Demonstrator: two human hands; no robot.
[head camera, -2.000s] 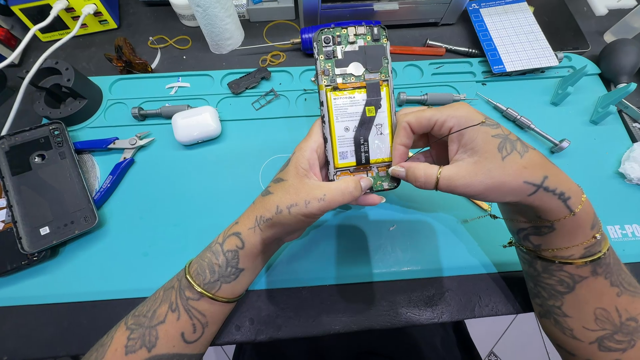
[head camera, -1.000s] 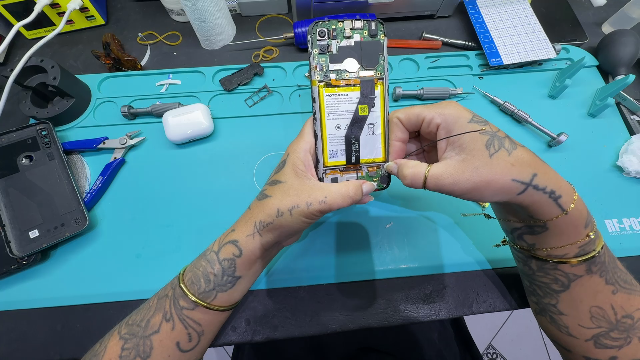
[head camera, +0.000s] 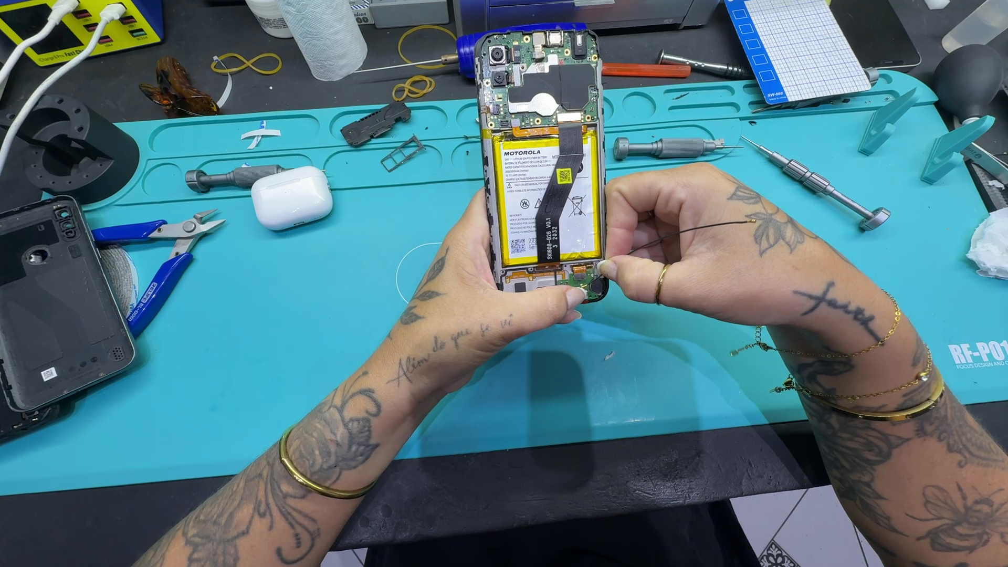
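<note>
My left hand (head camera: 488, 307) holds an opened smartphone (head camera: 543, 157) upright, its thumb pressed on the small lower circuit board (head camera: 581, 277). Inside the phone lie a yellow-edged battery (head camera: 524, 205), a black flex cable (head camera: 565, 142) running down over it, and the green main circuit board (head camera: 520, 55) at the top. My right hand (head camera: 677, 244) is at the phone's lower right edge, with thumb and index finger pinching a thin black antenna cable (head camera: 701, 228). Its free length sticks out to the right over the hand. The fingertips hide the cable's other end.
A teal repair mat (head camera: 315, 378) carries flush cutters (head camera: 173, 252), a white earbud case (head camera: 292, 198), a grey screwdriver (head camera: 669, 148), another screwdriver (head camera: 819, 183) and a SIM tray frame (head camera: 402, 153). At the left lies a phone back cover (head camera: 63, 307). Behind the phone is a blue-handled tool (head camera: 466, 55).
</note>
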